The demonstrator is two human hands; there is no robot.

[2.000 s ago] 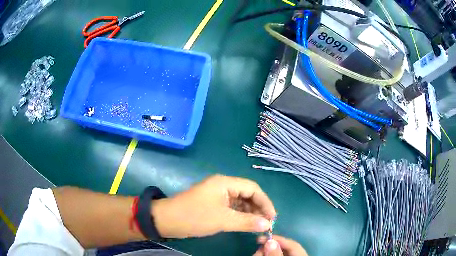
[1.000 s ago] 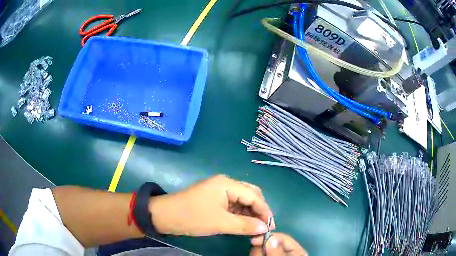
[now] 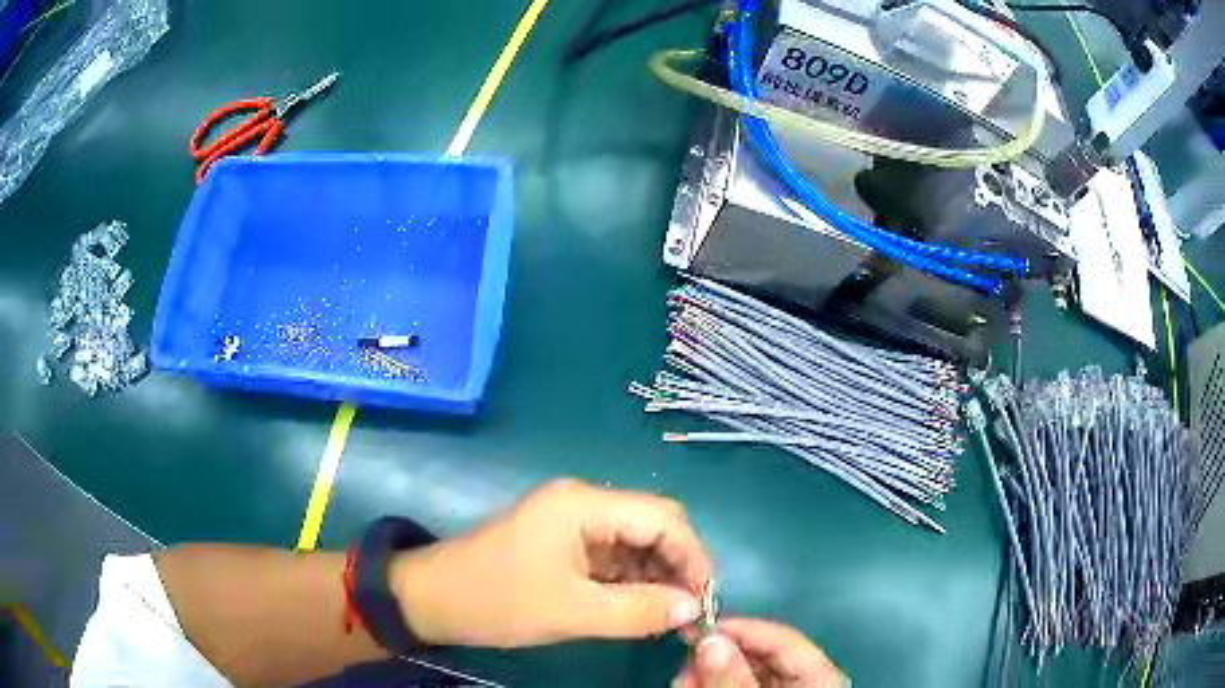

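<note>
My left hand comes in from the lower left, a dark band at its wrist. Its thumb and finger pinch the small bare wires at the end of a short grey cable. My right hand, cut off by the bottom edge, pinches the cable just below the wires. The fingertips of both hands almost touch. Most of the cable is hidden by the fingers. The wire colours are too small to tell.
A blue bin holds specks and a black-and-white cylinder. Orange-handled cutters lie behind it, clear plugs left. Loose grey cables lie before the silver machine; a plugged bundle lies right.
The whole view has tilted and shifted slightly. Both hands stay together at the cable end; the wires between the fingertips show at a slightly different angle.
</note>
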